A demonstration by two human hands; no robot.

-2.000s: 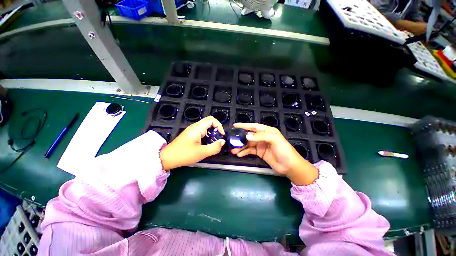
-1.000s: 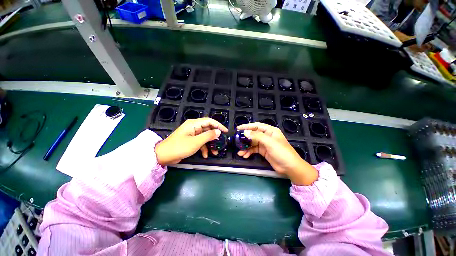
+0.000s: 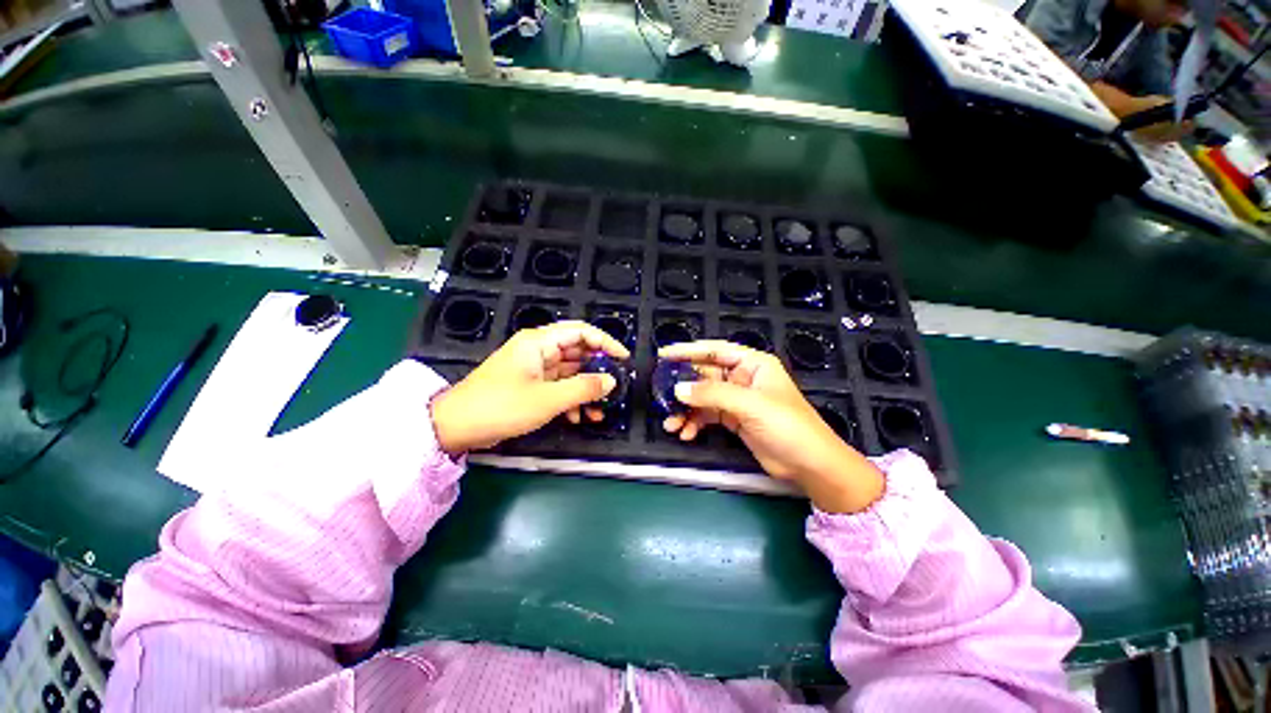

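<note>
A black compartment tray [image 3: 648,240] lies on the green bench, with round black units in most pockets. Two pockets in its far row look empty. My left hand [image 3: 527,387] holds a round black unit [image 3: 608,382] between thumb and fingers over the tray's near middle. My right hand [image 3: 753,411] holds another round black unit [image 3: 671,386] close beside it, with a small gap between the two. My hands hide some near pockets.
A white paper slip [image 3: 248,383] with a black disc [image 3: 318,312] and a blue pen [image 3: 170,386] lie at left. A small white-and-red stick [image 3: 1087,435] and clear blister trays [image 3: 1227,474] are at right. A metal upright [image 3: 286,139] stands behind. A person's arm shows far right.
Both hands have stayed over the near middle of the tray. The two units have moved slightly apart and tilted, and the bright reflection on the right one is gone.
</note>
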